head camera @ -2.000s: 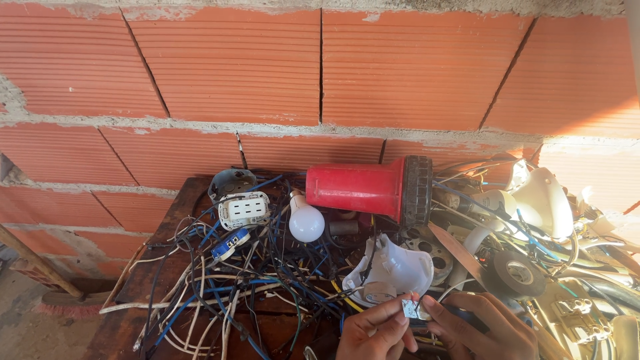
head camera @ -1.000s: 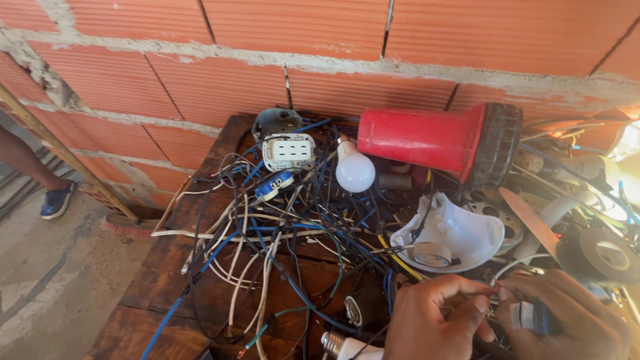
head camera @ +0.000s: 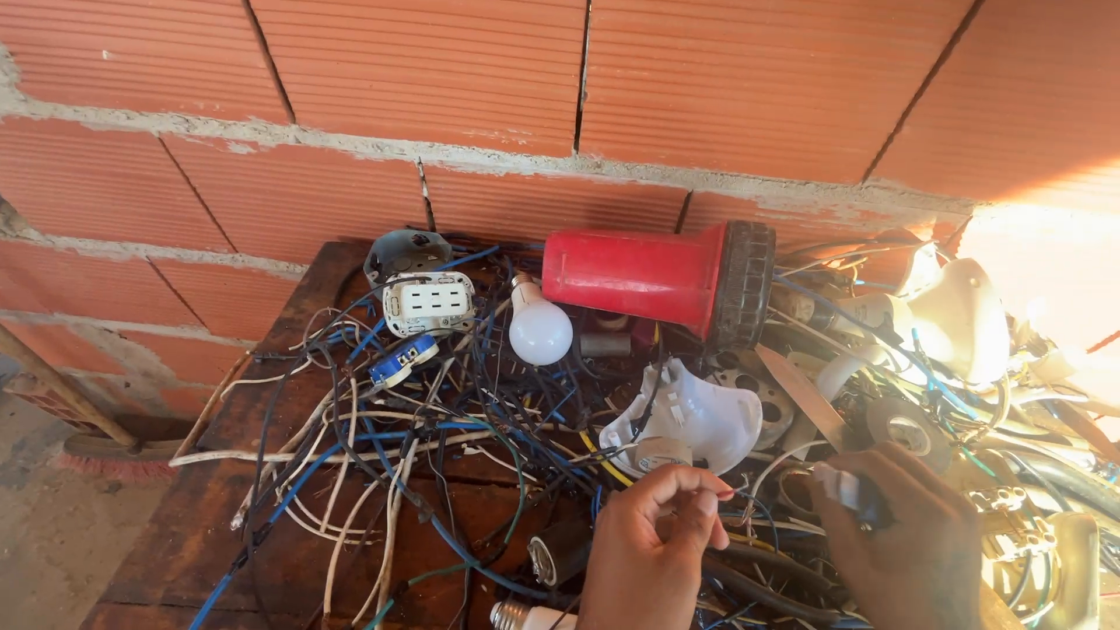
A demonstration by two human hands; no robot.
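My left hand [head camera: 656, 542] is at the lower middle, thumb and index finger pinched together, with a small reddish tip showing at the fingertips; what it grips is too small to tell. To its right, my right hand [head camera: 901, 534], blurred, is closed around a small object [head camera: 844, 490], partly whitish and partly dark, that I cannot name. Just behind my left hand lies a broken white plastic housing [head camera: 709, 416]. A lamp socket [head camera: 556, 556] and the screw base of a white bulb [head camera: 516, 615] are left of my left hand.
Tangled wires [head camera: 402, 472] cover much of the wooden table [head camera: 166, 534]. Near the brick wall [head camera: 490, 192] lie a red flashlight [head camera: 630, 276], a white light bulb [head camera: 540, 332], a white outlet [head camera: 429, 304] and a blue socket part [head camera: 402, 360]. A broom [head camera: 122, 455] stands at left.
My hands, close together two seconds ago, are now farther apart, the right one to the right of the left. The view has shifted.
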